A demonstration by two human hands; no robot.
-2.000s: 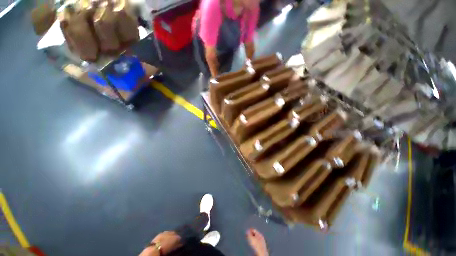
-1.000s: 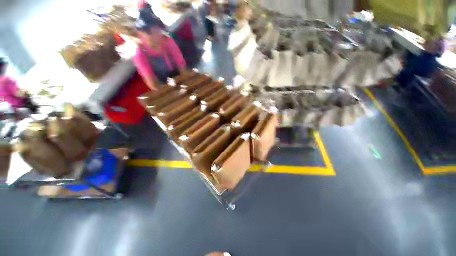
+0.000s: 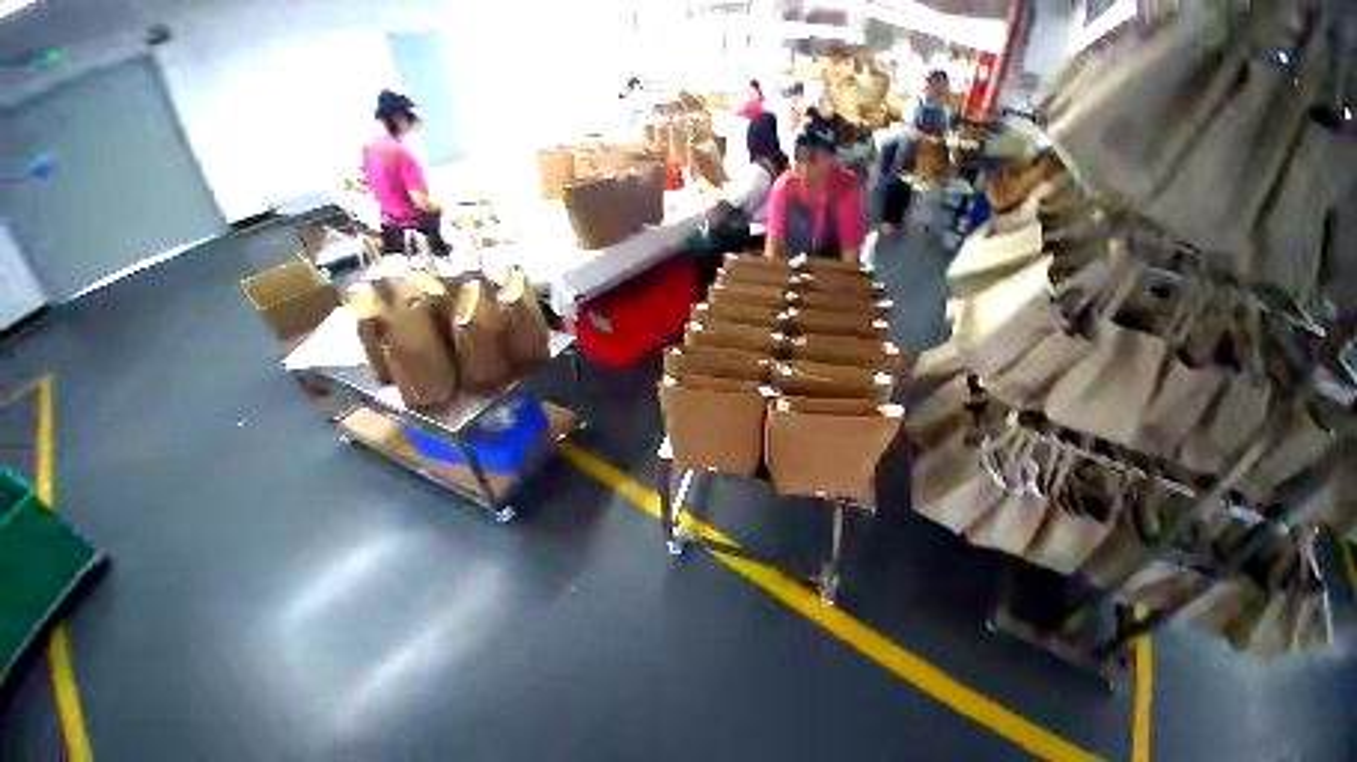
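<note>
Neither of my hands is in the picture. Nearest in front stands a metal bag trolley on castors. Brown handbags stand upright on it in two columns, several rows deep, with small white bits at their top corners. A person in a pink top is behind its far end; their hands are hidden by the bags.
A flat-shelf trolley at left carries brown bags, with a blue item beneath. A tall hanging rack of grey-beige bags fills the right. A green crate is at far left, a carton and red bin beyond.
The view has lifted and levelled. The brown bag trolley now stands end-on near the centre instead of slanting across. My hands, seen at the lower edge two seconds ago, are out of view.
</note>
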